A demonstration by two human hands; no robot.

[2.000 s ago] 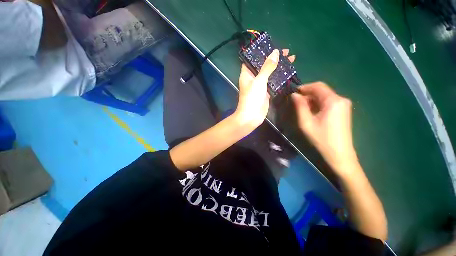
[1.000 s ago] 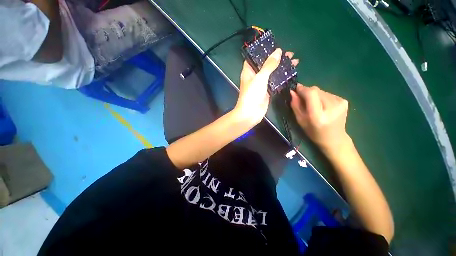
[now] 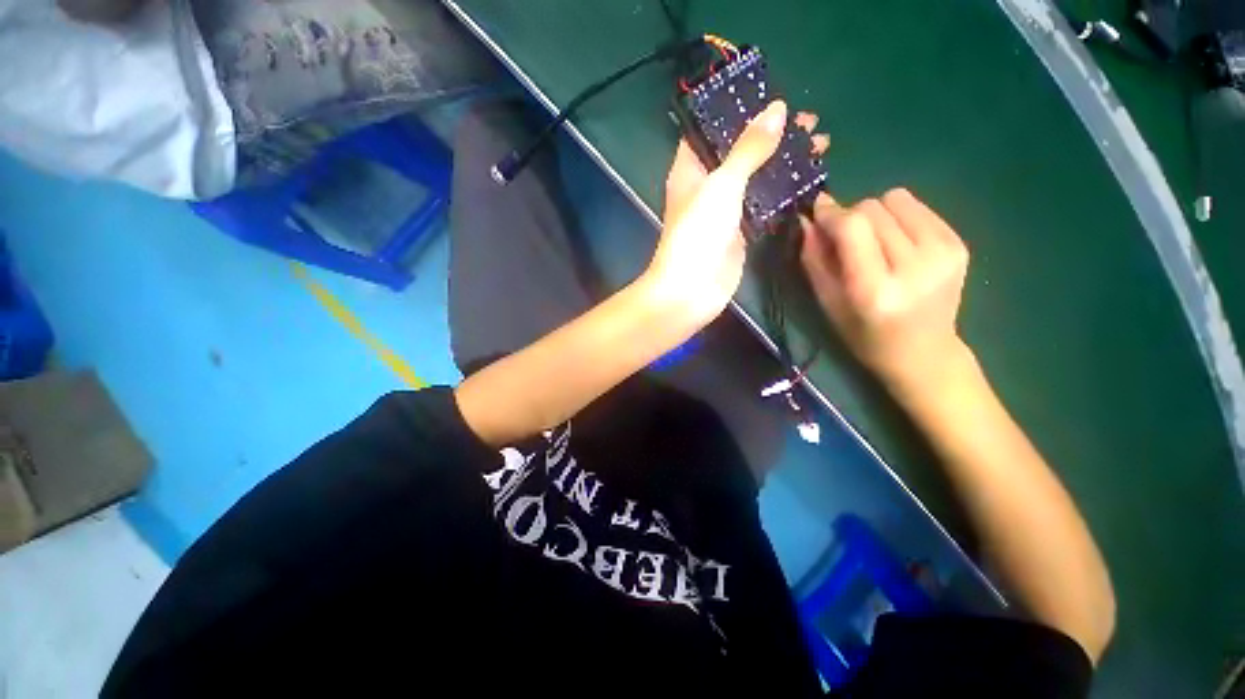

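Observation:
My left hand (image 3: 713, 225) holds a black circuit board module (image 3: 784, 179) over the green bench near its edge, thumb on top and fingertips showing at the far side. Red, orange and yellow leads (image 3: 720, 52) leave its upper end. A thick black cable (image 3: 598, 98) hangs over the bench edge and ends in a dark plug (image 3: 504, 171). My right hand (image 3: 885, 266) is at the module's lower end with fingers curled in; whether they grip a wire there cannot be made out. Thin black wires hang below the module to white plug ends (image 3: 808, 432).
The green bench (image 3: 956, 123) has a pale metal strip (image 3: 1144, 171) across it. Beyond lie dark modules and cables (image 3: 1219, 58) and a small white plug (image 3: 1203, 208). A seated person's leg (image 3: 341, 68), blue stools (image 3: 335, 205) and a box (image 3: 68, 451) are at left.
The module and both hands appear slightly higher and further right. Wires with white plug ends, blurred at first, now hang clearly below the module. My left hand keeps its hold.

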